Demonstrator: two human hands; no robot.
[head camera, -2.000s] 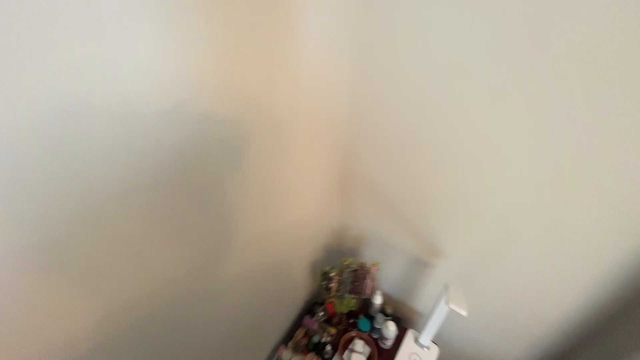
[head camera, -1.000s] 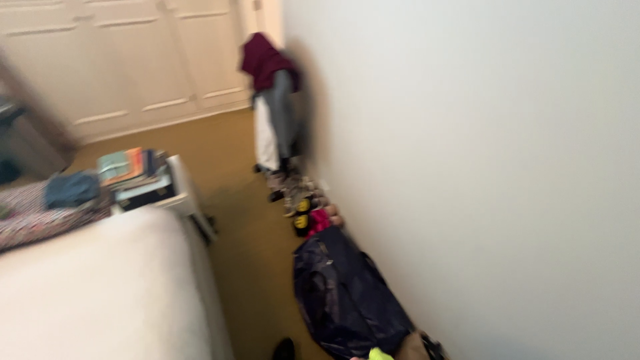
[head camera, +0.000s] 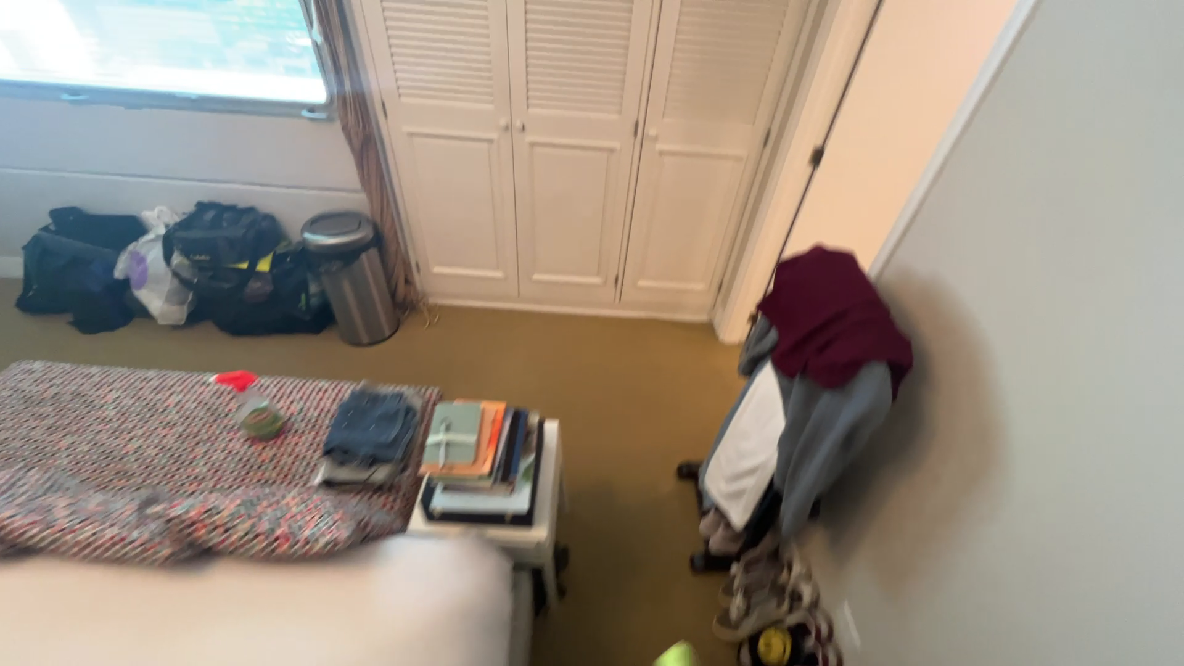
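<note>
Neither my left hand nor my right hand is in view, so what they hold cannot be seen. A spray bottle with a red head (head camera: 256, 412) stands on the woven bedspread (head camera: 139, 416). To its right lie folded jeans (head camera: 372, 425). Books and notebooks (head camera: 455, 433) are stacked on a white side table (head camera: 548, 481) by the bed's corner. At the bottom edge a small piece of a bright yellow-green thing (head camera: 677, 655) shows; what it is cannot be told.
Clothes with a maroon garment (head camera: 832, 314) hang on a rack at the right wall, shoes (head camera: 758, 592) below. Dark bags (head camera: 231, 268) and a metal trash can (head camera: 351, 277) stand under the window. Louvered closet doors (head camera: 583, 139) are at the back; the white bed (head camera: 231, 610) is nearest.
The view has swung widely from a wall corner with a cluttered surface, past the bed and a dark bag on the floor, to the window and closet side of the room.
</note>
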